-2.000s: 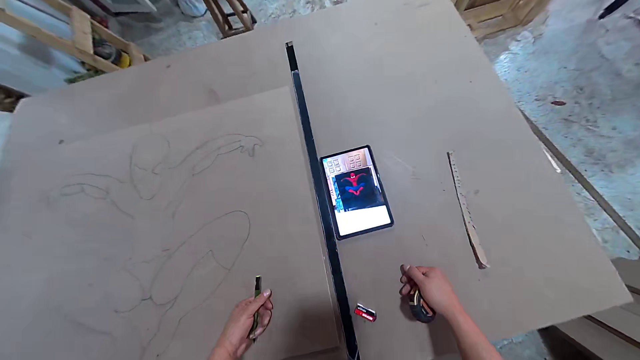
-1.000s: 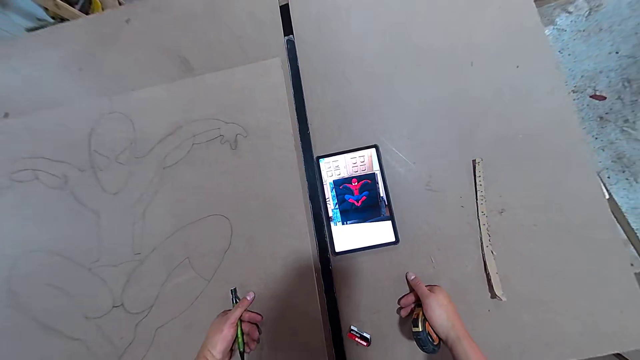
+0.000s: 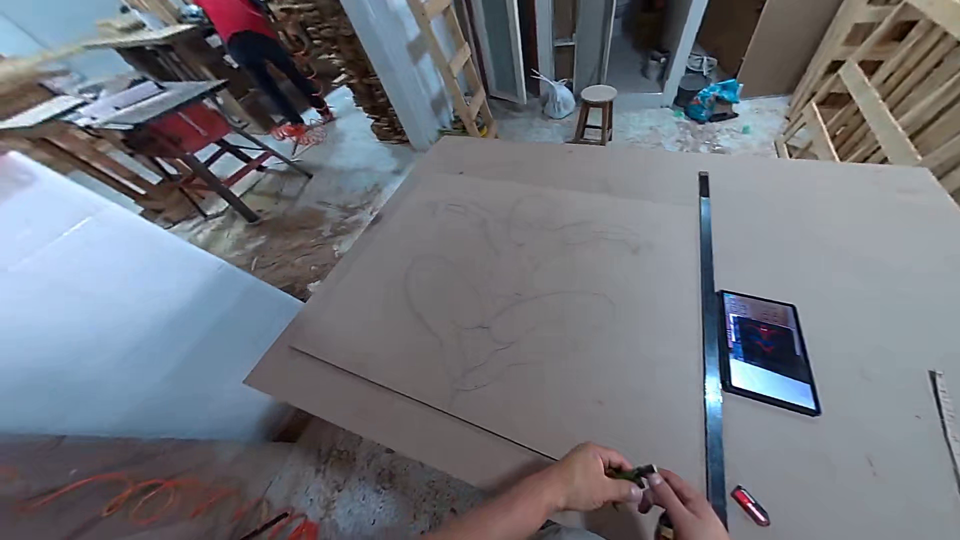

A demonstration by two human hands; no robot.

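Note:
My left hand (image 3: 592,478) holds a green pen-like tool (image 3: 631,473) near the front edge of the board. The fingertips of my right hand (image 3: 681,504) meet its dark end, and a dark and yellow object (image 3: 664,528), partly hidden, sits under that hand. A fibreboard sheet (image 3: 555,390) with a faint pencil figure drawing lies on a larger board. Along its right side runs a dark metal straight bar (image 3: 708,300). To the right of the bar, a tablet (image 3: 769,352) shows a red and blue figure. A small red and black object (image 3: 750,505) lies right of my hands.
A marked strip (image 3: 946,420) lies at the far right. Beyond the board stand a wooden stool (image 3: 598,95), a wooden ladder (image 3: 454,60) and wooden frames (image 3: 862,97). A person (image 3: 259,56) in red is at the back left. An orange hose (image 3: 150,495) lies bottom left.
My hands, apart in the earlier frames, have come together at the green tool. The view has swung left and up, now taking in much more of the workshop.

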